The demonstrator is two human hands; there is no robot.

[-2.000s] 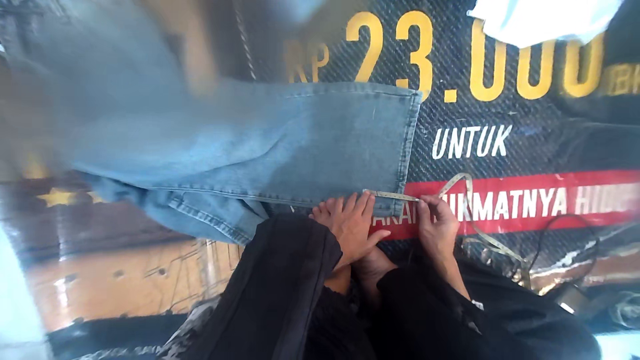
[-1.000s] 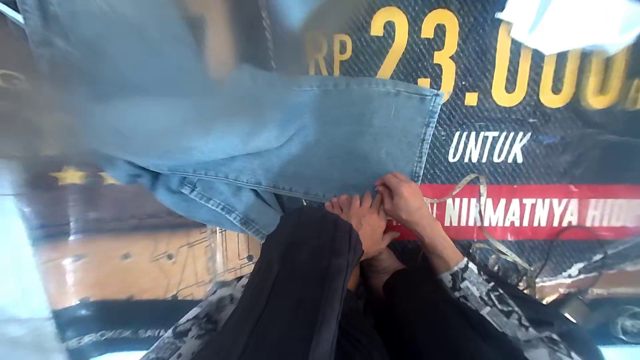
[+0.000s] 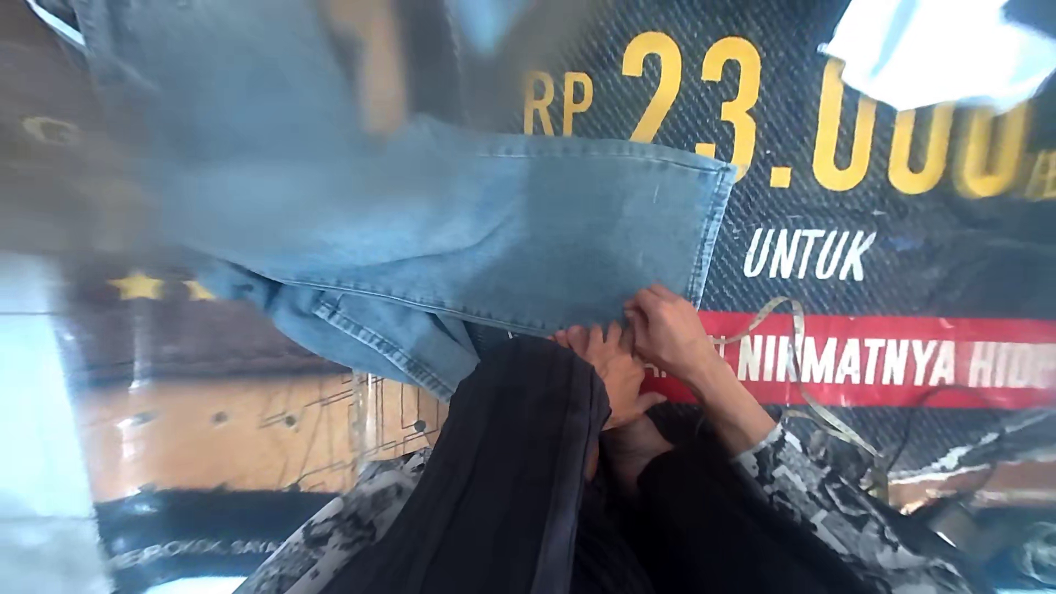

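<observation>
A faded blue denim trouser leg (image 3: 610,223) lies flat, its stitched hem at the right. My left hand (image 3: 609,367) rests on the near side seam with its fingers spread and thumb out; its palm underside is hidden. Just right of it, touching, my right hand (image 3: 670,330) has its fingers closed at the seam near the hem corner. A pale tape measure (image 3: 799,330) comes out from beneath the right hand and loops away to the right. Its end is hidden under my hands. A second denim layer (image 3: 379,338) lies folded below the leg.
A printed banner sheet (image 3: 899,280) lies beneath everything. White cloth or paper (image 3: 940,49) sits at the upper right. A blurred object close to the camera covers part of the upper left. Dark cords (image 3: 916,429) lie at the lower right, and a black draped garment hangs over my forearms.
My right hand has moved left from beyond the hem onto the seam, close against my left hand. The stretch of tape once visible across the hem is now covered.
</observation>
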